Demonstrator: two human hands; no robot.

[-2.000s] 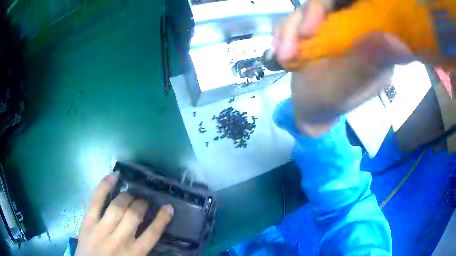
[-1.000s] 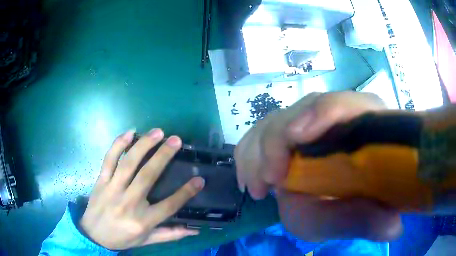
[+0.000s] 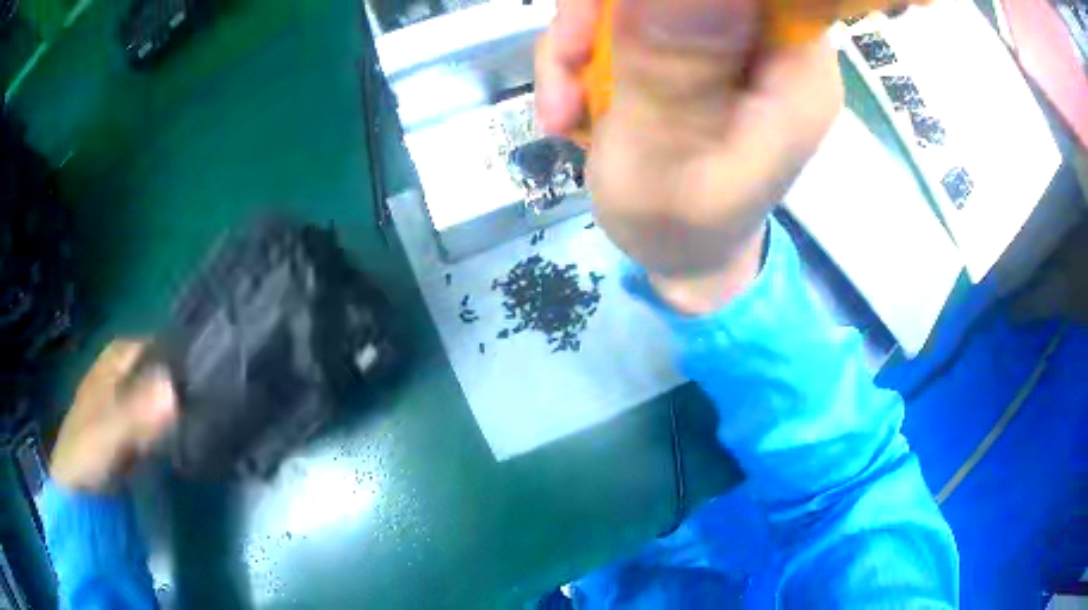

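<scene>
My left hand [image 3: 117, 411] grips the left edge of a black display housing [image 3: 274, 346], which is blurred and held tilted over the green mat. My right hand [image 3: 704, 143] is closed around the orange electric screwdriver [image 3: 603, 72] at the white screw feeder [image 3: 471, 155]. The screwdriver's nose and bit are hidden or too blurred to tell. Small dark screws [image 3: 549, 302] lie in a loose pile on the white paper sheet [image 3: 537, 399] in front of the feeder.
Dark stacked parts [image 3: 30, 274] stand at the left edge. A small black object [image 3: 155, 26] lies at the upper left. White printed sheets [image 3: 954, 143] lie right of the feeder, with a pinkish-red thing [image 3: 1050, 48] beyond. A thin dark strip [image 3: 375, 143] runs along the feeder's left.
The housing has left its place flat on the mat and moved up and left with my left hand. My right hand and the screwdriver have moved from the housing back to the feeder.
</scene>
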